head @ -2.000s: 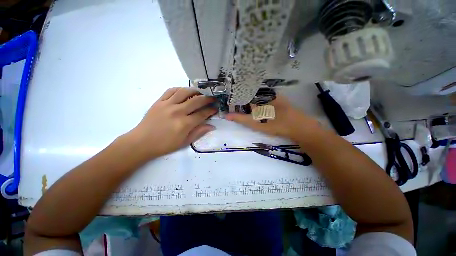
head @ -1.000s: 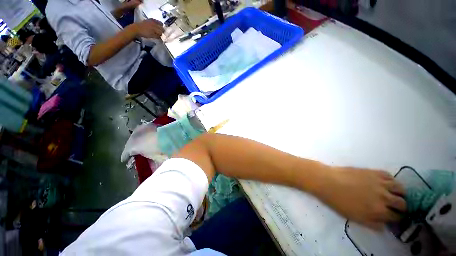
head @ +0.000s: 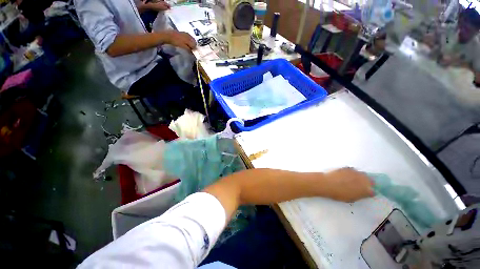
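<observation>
My left hand (head: 351,185) is over the white table (head: 337,137), closed on the near end of a sea-green sheer strip (head: 405,198). The strip runs from my fingers to the right, to the sewing machine head (head: 453,242), cut off at the lower right. The machine's needle plate area (head: 387,239) shows as a dark opening in the table. More green fabric (head: 197,160) hangs beside the table's left edge, next to my forearm. My right hand is not in view.
A blue plastic basket (head: 317,92) with white paper and green fabric stands at the table's far left corner. A red basket (head: 127,184) holds cream fabric on the left. A person in a pale shirt (head: 118,50) sits beyond, near another machine (head: 231,31).
The view has swung left from the needle area. My left hand has moved away from the machine with the green strip, which now lies stretched over the table.
</observation>
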